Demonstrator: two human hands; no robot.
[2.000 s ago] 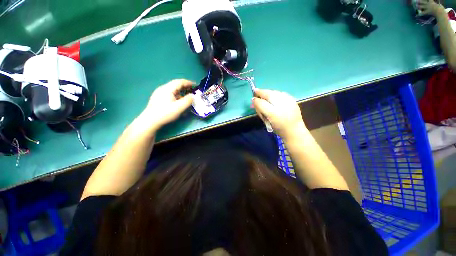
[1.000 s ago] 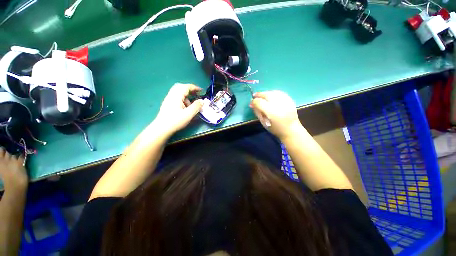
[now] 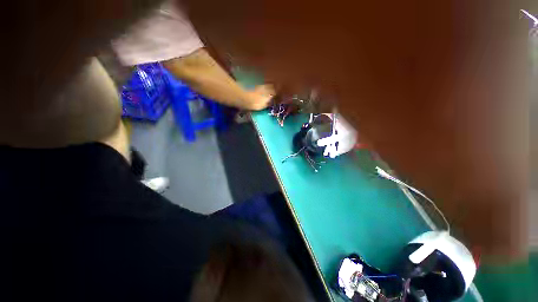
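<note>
The white camera housing (image 3: 459,256) with a dark hollow lies at the lower right of the bench. The front camera module (image 3: 349,275), a black shell with a pale board, lies beside it near the bench edge. Thin wires run between them. A white cord (image 3: 427,201) trails from the housing. Neither of my hands can be made out. A large reddish-brown blur covers the top and right, and I cannot tell what it is. The tweezers are not visible.
Another white and black housing (image 3: 344,138) with loose wires stands farther along the green bench (image 3: 330,203). Beyond it, another person's hand (image 3: 258,97) reaches to wires at the bench edge. A blue stool (image 3: 187,112) and blue basket (image 3: 141,97) stand on the floor.
The view has swung and tilted sharply, so the bench now runs diagonally at right. Both my hands have dropped out of sight. A brown blur now covers much of the picture.
</note>
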